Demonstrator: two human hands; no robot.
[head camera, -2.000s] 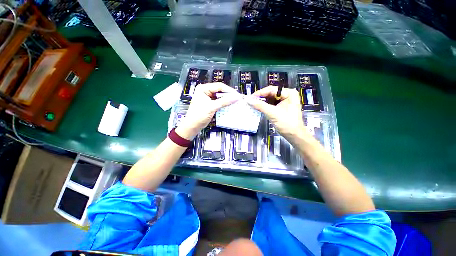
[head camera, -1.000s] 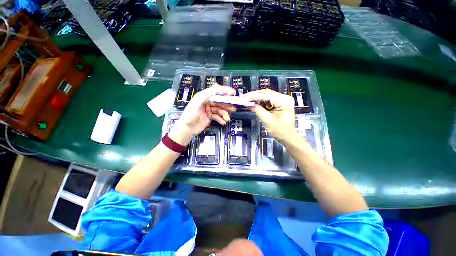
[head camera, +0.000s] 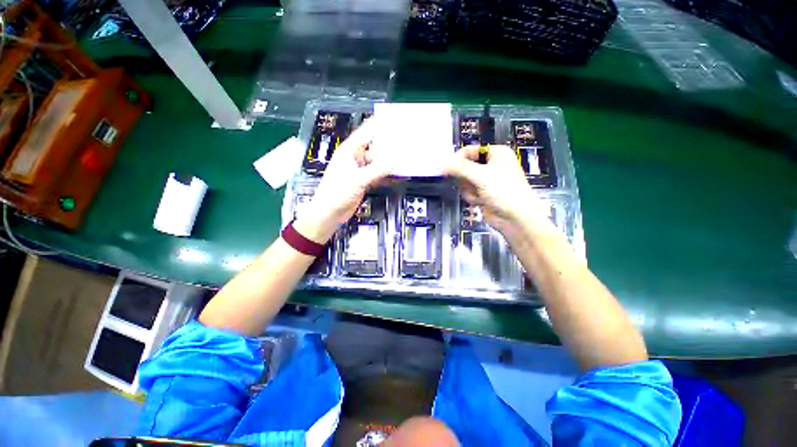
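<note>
A white square sticker sheet (head camera: 412, 138) is held up above the clear blister tray (head camera: 568, 188), its plain face showing. My left hand (head camera: 349, 179) grips the sheet's left edge. My right hand (head camera: 496, 182) is at its lower right corner, fingers closed, with a thin dark tool, perhaps tweezers (head camera: 486, 131), sticking up from it. Black phone housings lie in the tray pockets, such as one below the sheet (head camera: 420, 240) and one at the back right (head camera: 532, 150). The sheet hides part of the back row.
A flat white square (head camera: 278, 163) and a curled white piece (head camera: 181, 205) lie left of the tray. An orange-brown fixture (head camera: 83, 148) stands at the far left. A pale upright (head camera: 179, 57), a clear empty tray (head camera: 328, 61) and dark stacked trays (head camera: 559, 26) are behind.
The sheet, seen nearly edge-on a second ago and with its gridded face before that, now shows its plain white face, raised toward the back row. Both hands have turned with it.
</note>
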